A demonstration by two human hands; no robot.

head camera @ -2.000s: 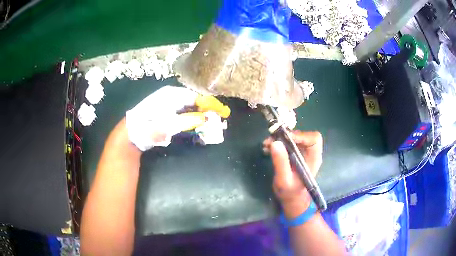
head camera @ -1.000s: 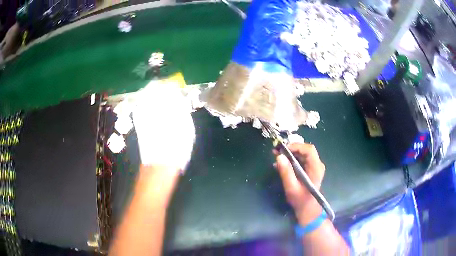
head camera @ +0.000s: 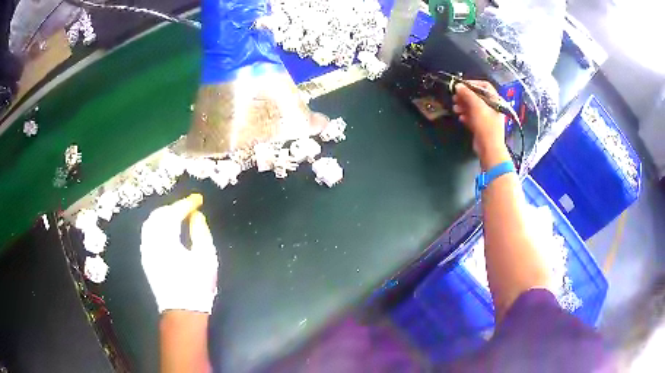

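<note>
My right hand (head camera: 477, 113) is bare, with a blue band on the wrist. It holds the soldering iron (head camera: 485, 96) at the black soldering station, the tip pointing left by the small dark stand. My left hand (head camera: 179, 251), in a white glove with yellow fingertips, is over the green mat, thumb and finger apart, with nothing seen in it. Small white boards (head camera: 327, 171) lie in a curved row along the mat's back edge and under the tan hood (head camera: 244, 116).
A heap of white boards (head camera: 321, 33) lies on blue behind the hood. A green conveyor (head camera: 131, 102) runs at the back left, carrying boards. Blue totes (head camera: 589, 171) with white contents stand at the right. A solder spool (head camera: 458, 13) and clear plastic are near the station. A dark panel (head camera: 36, 313) is at left.
My right hand has moved with the iron from beside the hood to the station. My left hand has come back from the conveyor's edge onto the mat. The view has swung right.
</note>
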